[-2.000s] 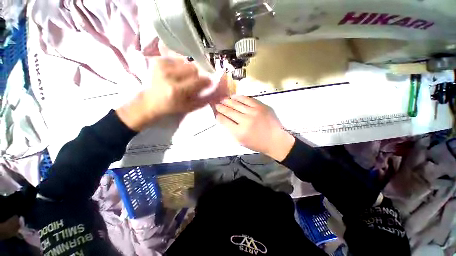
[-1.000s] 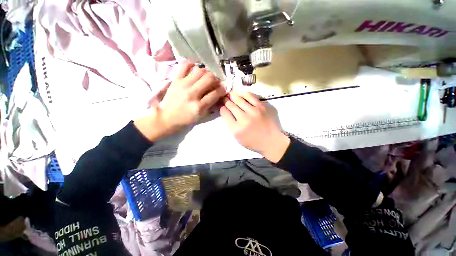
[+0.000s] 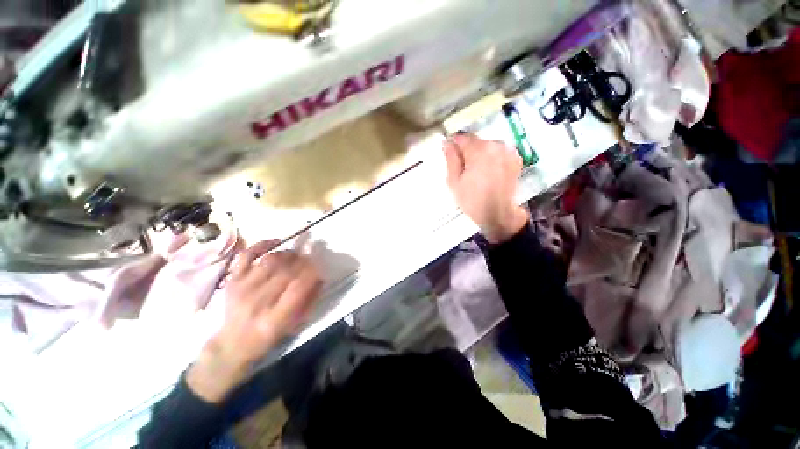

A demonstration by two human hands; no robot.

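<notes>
Pale pink fabric (image 3: 189,272) lies under and left of the sewing machine head (image 3: 351,74), with its right end near the needle area. My left hand (image 3: 267,294) is at that end, fingertips closed on the fabric's edge; it is somewhat blurred. My right hand (image 3: 487,184) is away from the fabric, over the right part of the white table (image 3: 395,215), beside the green snips (image 3: 519,136). Its fingers are curled, and whether they hold anything is hidden. The needle and presser foot are blurred.
Black scissor loops (image 3: 583,96) lie right of the green snips. A heap of mauve-pink cut pieces (image 3: 649,254) is beyond the table's right front edge. More pale cloth (image 3: 662,70) lies at the upper right, near a red cloth (image 3: 759,105). A yellow item (image 3: 285,16) is behind the machine.
The view has swung to the right, bringing the scissors and cloth heap into sight. My right hand has left the needle area and moved right towards the green snips; my left hand stays near the needle.
</notes>
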